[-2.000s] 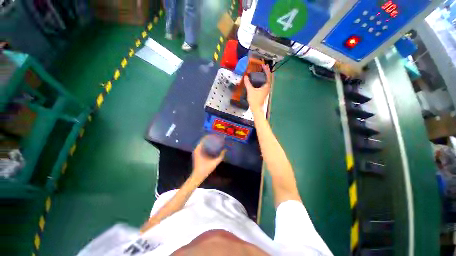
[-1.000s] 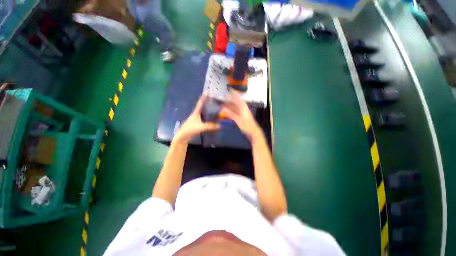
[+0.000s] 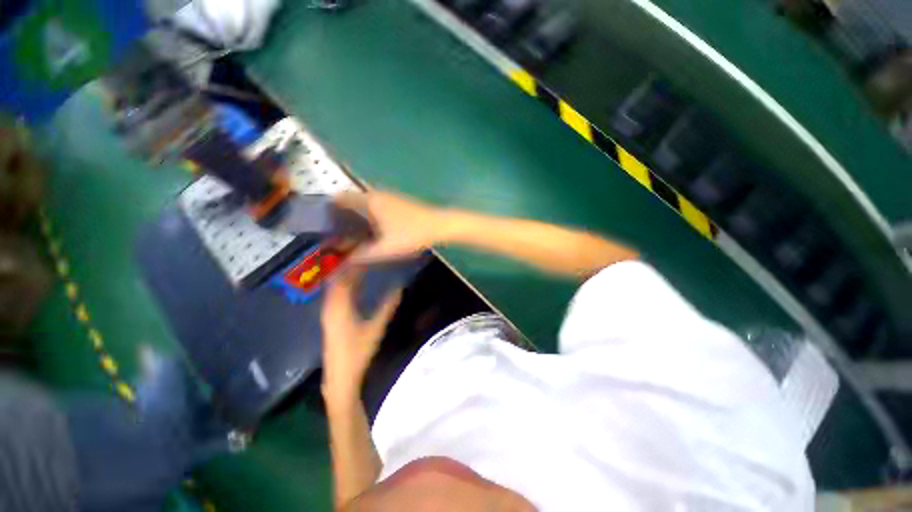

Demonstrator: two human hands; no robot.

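Observation:
The picture is blurred. My right hand [image 3: 395, 225] is shut on a black housing [image 3: 350, 220] over the front edge of the perforated plate [image 3: 235, 245]. My left hand [image 3: 350, 325] is just below it, over the dark table, fingers apart; I see nothing held in it. Another dark housing [image 3: 225, 160] sits at the orange fixture [image 3: 270, 197] on the plate, under the blurred press head [image 3: 160, 110]. The red face with yellow arrows [image 3: 312, 268] shows below the plate, partly beside my right hand.
The dark table [image 3: 220, 325] lies around the press base. The conveyor [image 3: 740, 200] with several dark housings runs diagonally at the upper right, edged by yellow-black tape [image 3: 620, 160]. A person's legs [image 3: 120, 430] are at the lower left. A clear bag with a white sheet [image 3: 808, 390] lies at the right.
The view has swung, so the press is now at the left and tilted. My hands have moved apart from around the housing; my right hand has it, nearer the fixture.

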